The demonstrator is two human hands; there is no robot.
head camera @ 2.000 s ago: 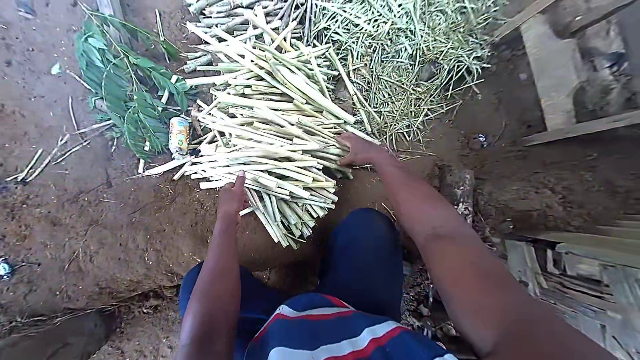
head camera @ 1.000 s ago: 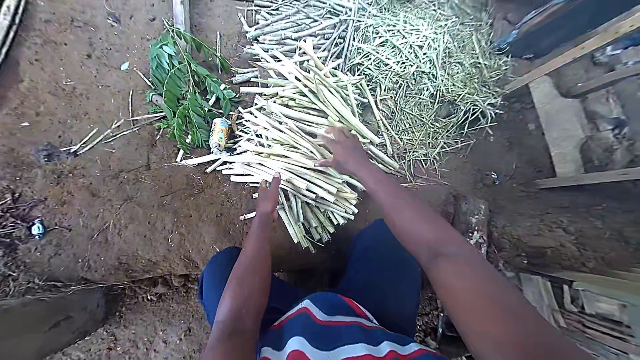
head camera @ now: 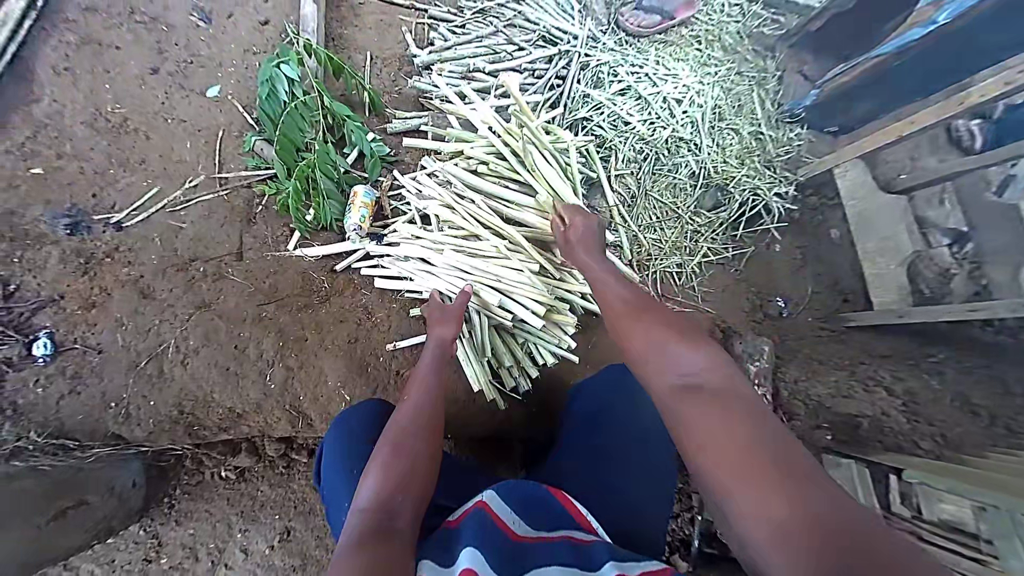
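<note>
A large pile of pale peeled stems point(head camera: 472, 248) lies on the bare earth in front of my knees. On the right side of the pile, my right hand point(head camera: 578, 232) is closed round several of the stems, whose far ends are raised a little. My left hand point(head camera: 446, 314) rests against the pile's near left edge, thumb and fingers apart, touching the stem ends; its fingertips are partly hidden. Beyond the pile lie thinner sticks point(head camera: 496, 44), and a heap of greenish peelings point(head camera: 680, 120) spreads to the right.
A leafy green branch point(head camera: 308, 132) and a printed can point(head camera: 361, 211) lie left of the pile. A person's foot in a sandal point(head camera: 658, 14) is at the top edge. Wooden boards point(head camera: 872, 232) stand at the right, and a step edge point(head camera: 240, 440) runs before my knees.
My right hand has moved away from me up the pile and closed on some stems, which are now raised. My left hand stays at the near left edge. A sandalled foot has come into view.
</note>
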